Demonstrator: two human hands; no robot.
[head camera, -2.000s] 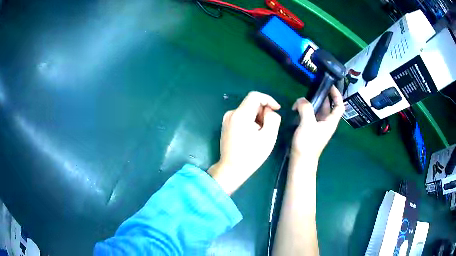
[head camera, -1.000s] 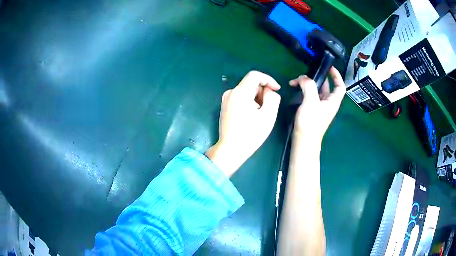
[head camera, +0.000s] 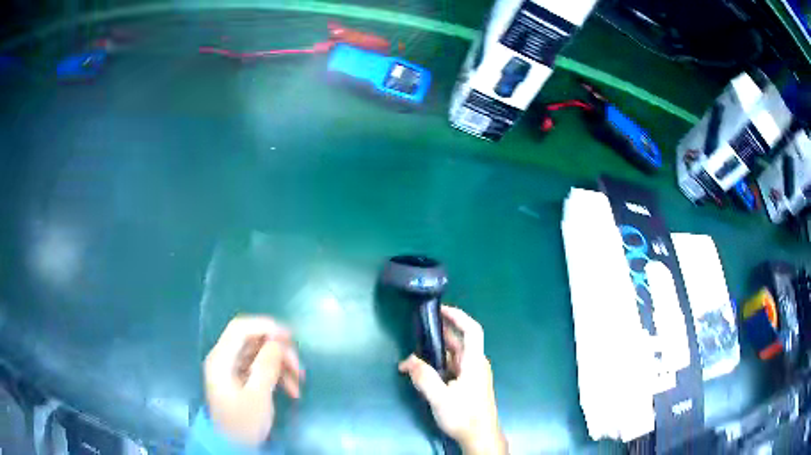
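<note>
My right hand grips the handle of the black barcode scanner, its wide head pointing away from me over the green mat. The scanner's cable is mostly hidden by my wrist. My left hand is to the left, blurred, with its fingers curled in and nothing seen in it. A white and black retail carton stands at the far side of the mat. A blue battery tester with red leads lies left of the carton.
A flat carton stack lies at right, with a printed sheet beside it. Another tester and more cartons are at the far right. A small blue tester is far left. A yellow and orange thing is at the right edge.
The view has shifted, showing more of the bench. My right hand has drawn the scanner back from beside the carton and tester, nearer to me. The gap between my hands is wider.
</note>
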